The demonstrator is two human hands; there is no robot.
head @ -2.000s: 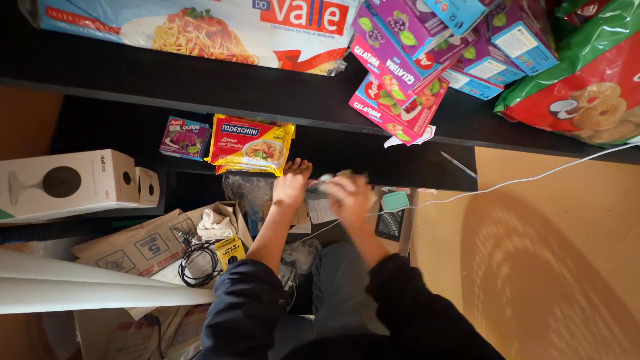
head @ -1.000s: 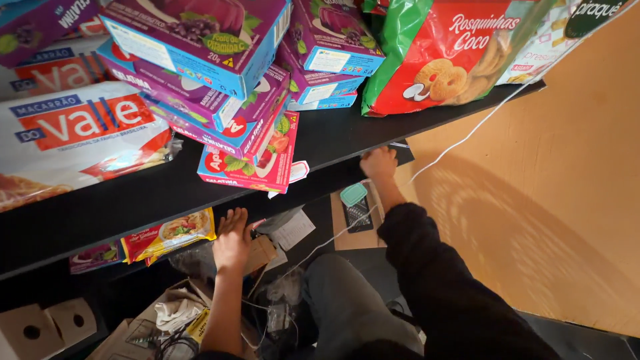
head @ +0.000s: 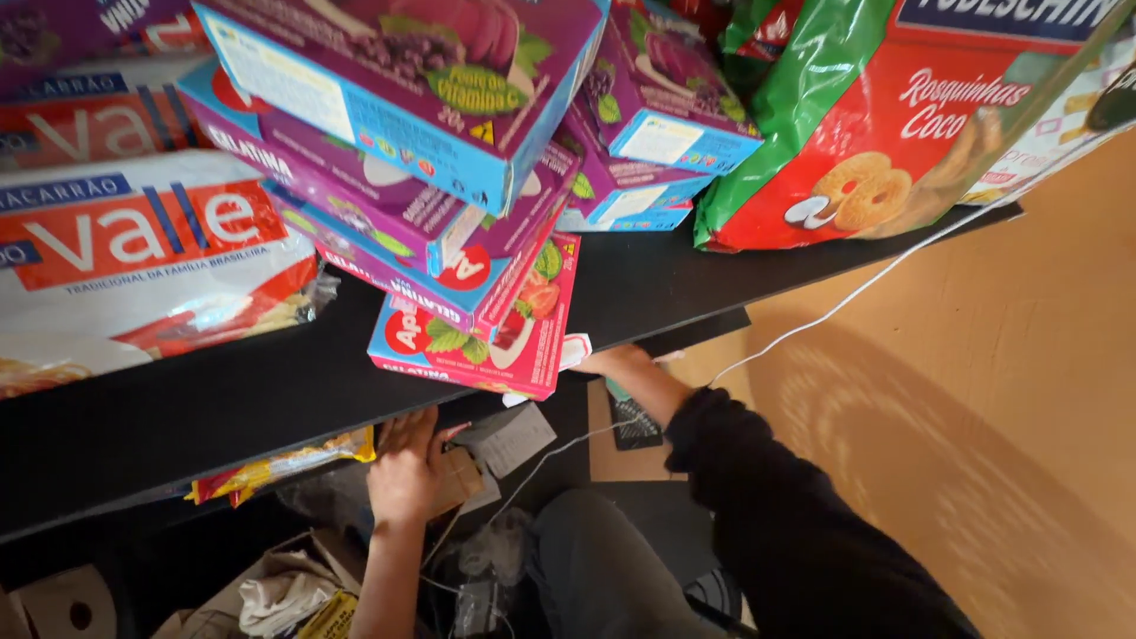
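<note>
My left hand lies with fingers apart at the edge of the lower black shelf, just right of a yellow pasta packet; I see nothing held in it. My right hand reaches beneath the upper black shelf, and its fingers are hidden there, so its grip does not show. Above the hands, a pink gelatin box juts over the upper shelf's edge, under a leaning pile of purple gelatin boxes. A white paper slip sticks out beside the pink box.
Pasta bags stand at the left of the upper shelf, a red and green biscuit bag at the right. A white cable crosses the orange wall. Below are an open cardboard box, a toilet paper roll and a paper sheet.
My hands were close together in front of the lower shelf two seconds ago; they have moved apart, the right one to under the upper shelf. The view has swung closer to the upper shelf.
</note>
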